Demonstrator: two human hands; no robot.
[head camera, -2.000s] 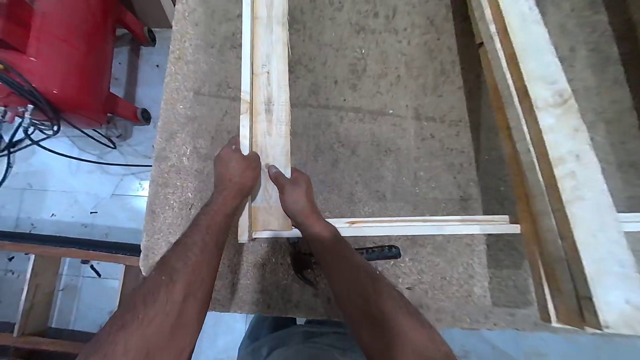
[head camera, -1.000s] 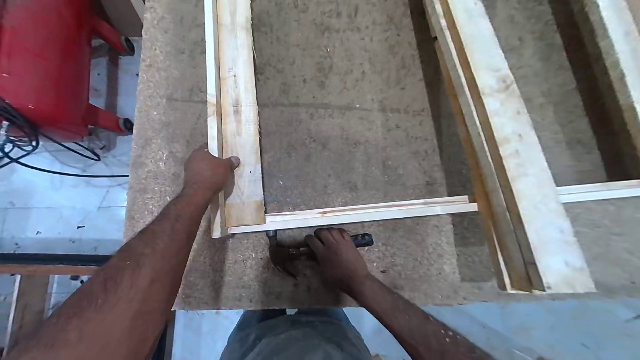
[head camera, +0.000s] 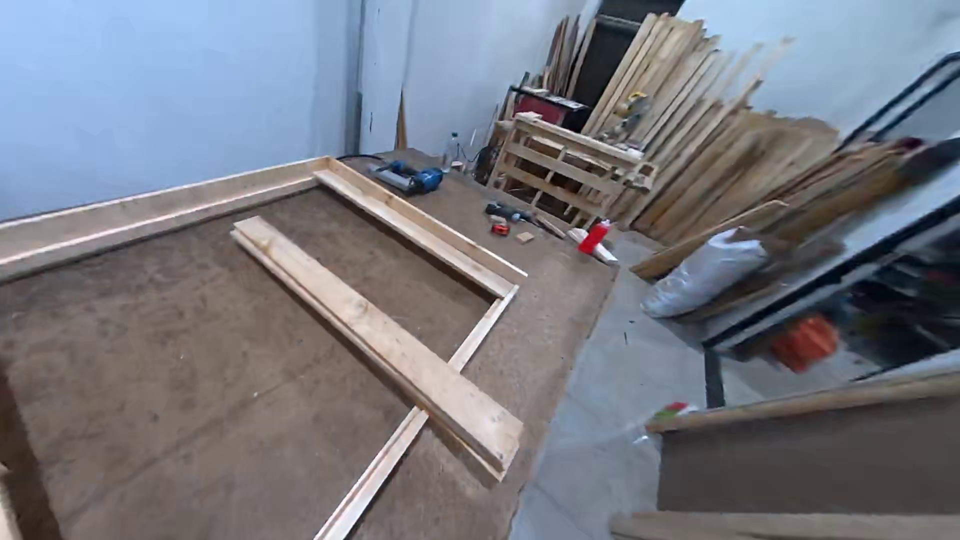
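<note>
Neither my left hand nor my right hand is in the head view now, so what they hold cannot be seen. A wooden frame of light boards (head camera: 420, 225) lies on a particle-board work surface (head camera: 187, 375). Stacked loose planks (head camera: 382, 337) rest diagonally across the frame's narrow near strip (head camera: 379, 472), with one end past it. Beyond the frame's far corner lies a blue power tool (head camera: 420, 178). Farther right are a dark cordless drill (head camera: 510, 213), a small red item (head camera: 500, 226) and a red bottle (head camera: 594, 236). The hammer is out of view.
A slatted wooden rack (head camera: 562, 169) and many upright boards (head camera: 675, 97) stand at the back. Right of the work surface's edge is the floor (head camera: 592, 405), with a white sack (head camera: 712, 270) and a wooden-edged panel (head camera: 810, 450) beyond. A pale wall (head camera: 165, 90) borders the far left.
The view has swung widely up and toward the far side. Both hands have left it; one second ago the left held the frame's corner boards and the right was at the hammer.
</note>
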